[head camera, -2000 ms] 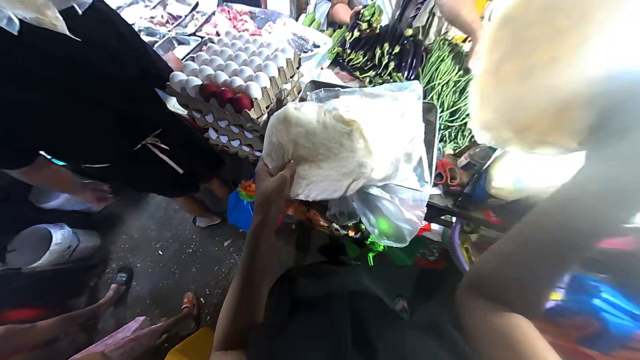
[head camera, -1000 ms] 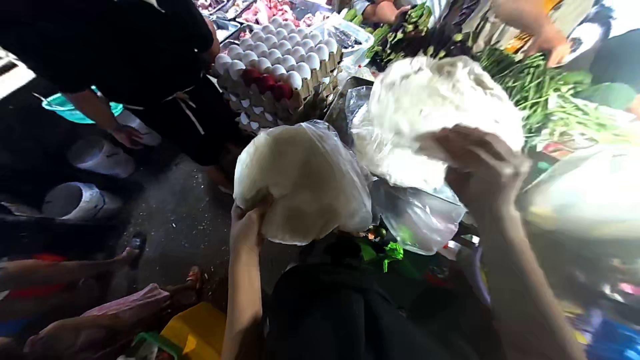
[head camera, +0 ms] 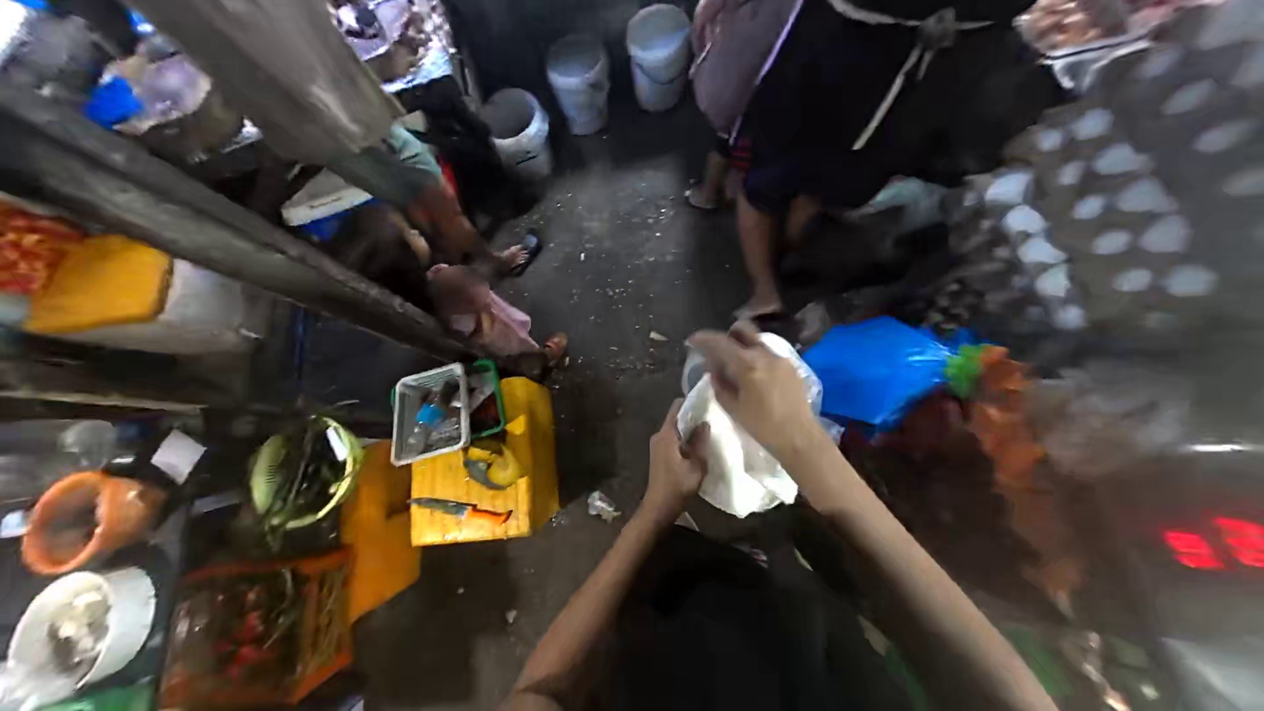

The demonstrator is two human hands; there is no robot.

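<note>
A white plastic bag (head camera: 746, 464) with pale contents is gathered between my two hands, at the centre right of the view. My left hand (head camera: 675, 456) grips its left side from below. My right hand (head camera: 752, 380) lies over its upper part, blurred, with fingers bent at the bag's top; whether they are closed on the plastic I cannot tell. Just right of the bag lies a blue plastic bag (head camera: 874, 370), beside something green and orange. To the left, a yellow container (head camera: 533, 434) bears a knife with an orange handle (head camera: 474, 511), a white basket (head camera: 431, 415) and a yellow piece.
Several white buckets (head camera: 579, 84) stand on the dark floor. A person in dark clothes (head camera: 889, 99) stands at the upper right, near blurred egg trays (head camera: 1116, 197). Another person's feet (head camera: 518, 255) show left of centre. A wooden beam (head camera: 227, 227) crosses the upper left; an orange crate (head camera: 257, 627) sits lower left.
The view has swung strongly left. My right hand, earlier at a pale, bagged round stack on the stall, is now over the bag by my left hand. That bag is now bunched up.
</note>
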